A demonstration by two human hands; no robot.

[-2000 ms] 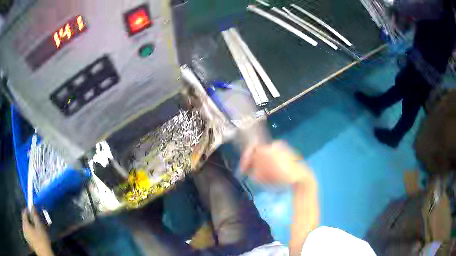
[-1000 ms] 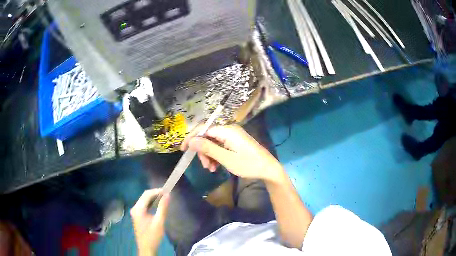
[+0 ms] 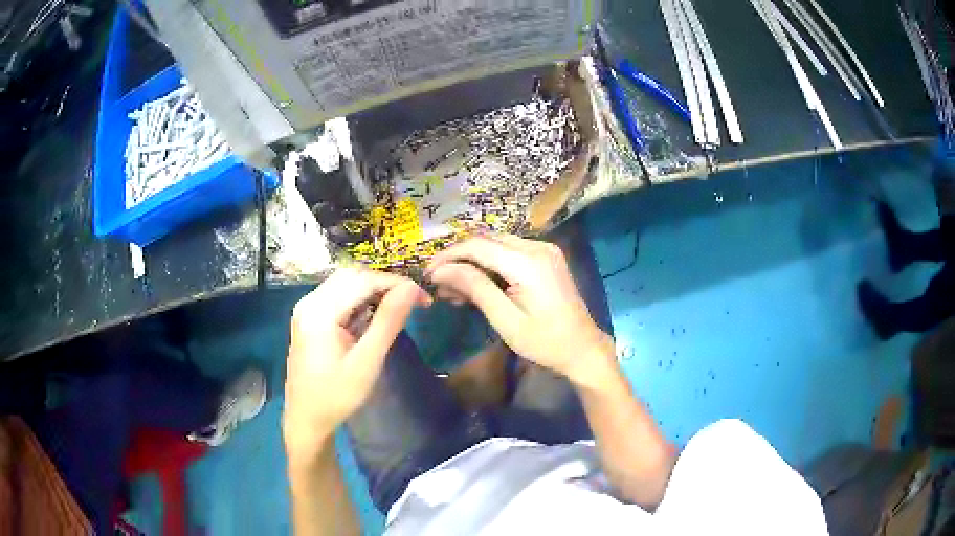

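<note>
My left hand [image 3: 351,335] and my right hand [image 3: 524,298] meet at the front edge of the parts tray [image 3: 571,204], fingertips pinched and nearly touching. What is between the fingertips is too small and hidden to tell. A small pale piece [image 3: 438,230] shows just beyond the right fingers; I cannot tell if it is held. The tray holds a heap of tiny silver bits [image 3: 529,147], with a yellow patch [image 3: 393,225] at its left front, just beyond my hands.
The grey-white machine [image 3: 419,58] stands behind the tray. A blue bin [image 3: 173,209] of short white sleeves is at left. A blue-handled tool [image 3: 654,89] and long white strips [image 3: 702,73] lie at right. My legs are below; another person's dark-clad legs [image 3: 911,277] show at right.
My hands have come together at the tray edge from holding a long white strip between them. That strip is no longer clearly visible. The view has shifted, showing the machine's printed panel.
</note>
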